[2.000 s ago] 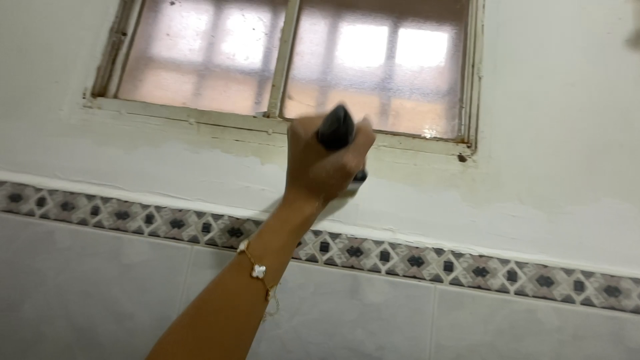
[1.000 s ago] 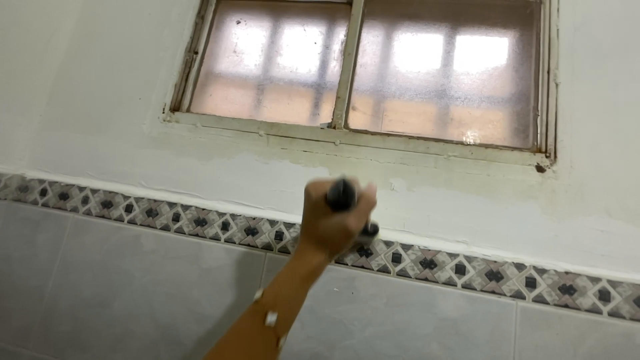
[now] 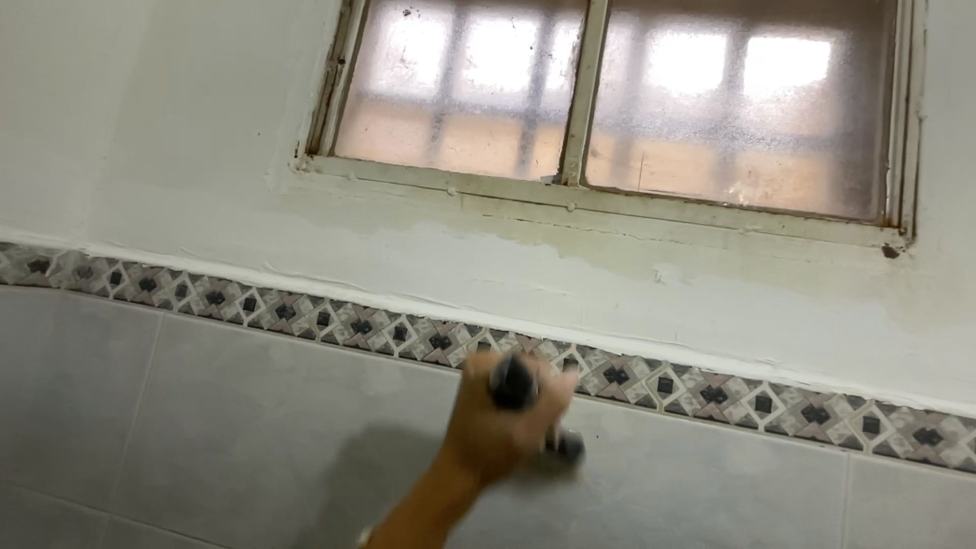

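My left hand [image 3: 499, 427] is closed around a black-handled tool [image 3: 512, 383], whose rounded handle end shows above my fist. A dark part of the same tool shows below my fingers at the right, too blurred to identify. My hand is in front of the grey wall tiles [image 3: 290, 389] and overlaps the lower edge of the patterned border tiles [image 3: 616, 375]. Whether the tool touches the tiles, I cannot tell. My right hand is out of view.
Above the border is a white painted wall [image 3: 457, 259] with uneven, discoloured patches. A window with frosted panes and a worn, stained frame [image 3: 583, 99] is set in it. A raised white strip [image 3: 427, 309] runs along the border's top edge.
My left hand, holding the tool, has moved down the wall from just beneath the window frame, past the patterned border, to the grey tiles. The view has shifted somewhat.
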